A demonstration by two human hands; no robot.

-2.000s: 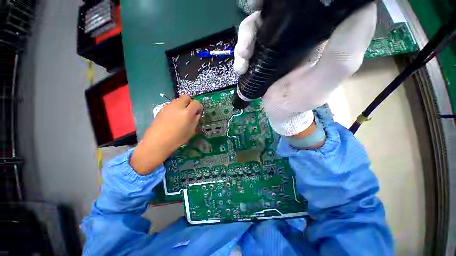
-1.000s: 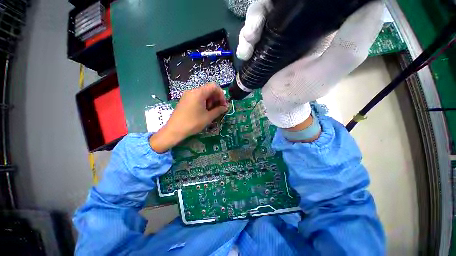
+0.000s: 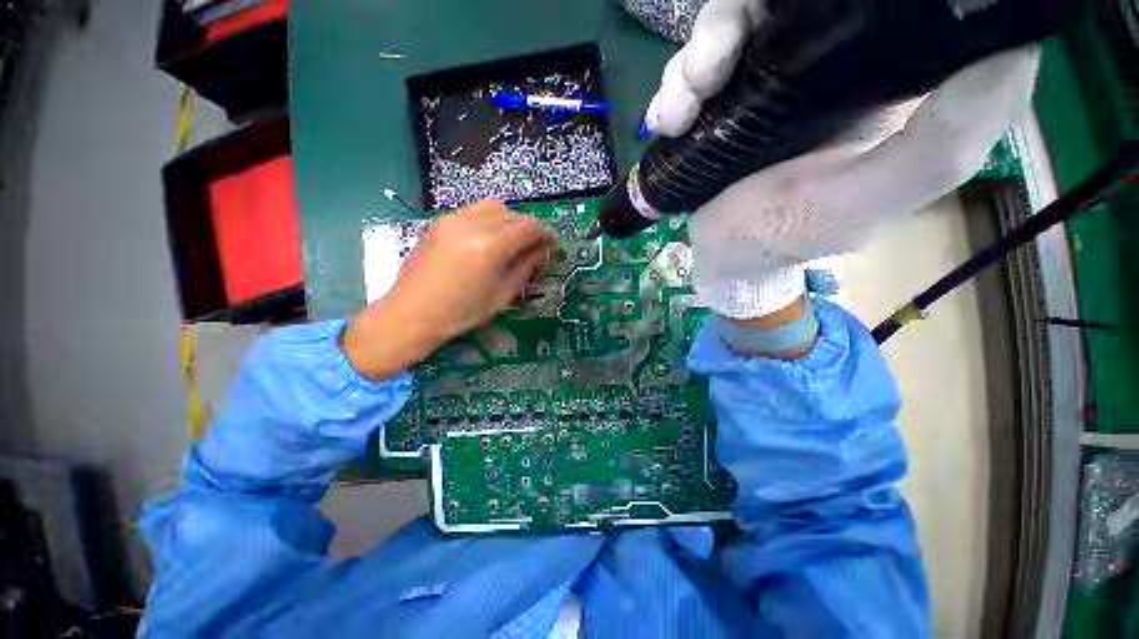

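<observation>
The green circuit board lies flat side up in front of me, white outlines and solder dots showing. My gloved right hand is closed around the black electric screwdriver. Its tip is at the board's upper part, near the tray edge. My bare left hand is over the board's upper left, fingers curled together just left of the tip. Whether a screw is between its fingertips cannot be seen. The black screw tray stands behind the board with a heap of silvery screws and a blue marker pen in it.
Black bins with red lining stand left of the green bench. A white label or paper shows at the board's left corner. A black cable slants down at the right. A clear bag of silvery contents is at the top.
My left hand first moved right to the driver tip, then drew back a little left. The driver tip lifted and shifted slightly. The whole view has shifted too.
</observation>
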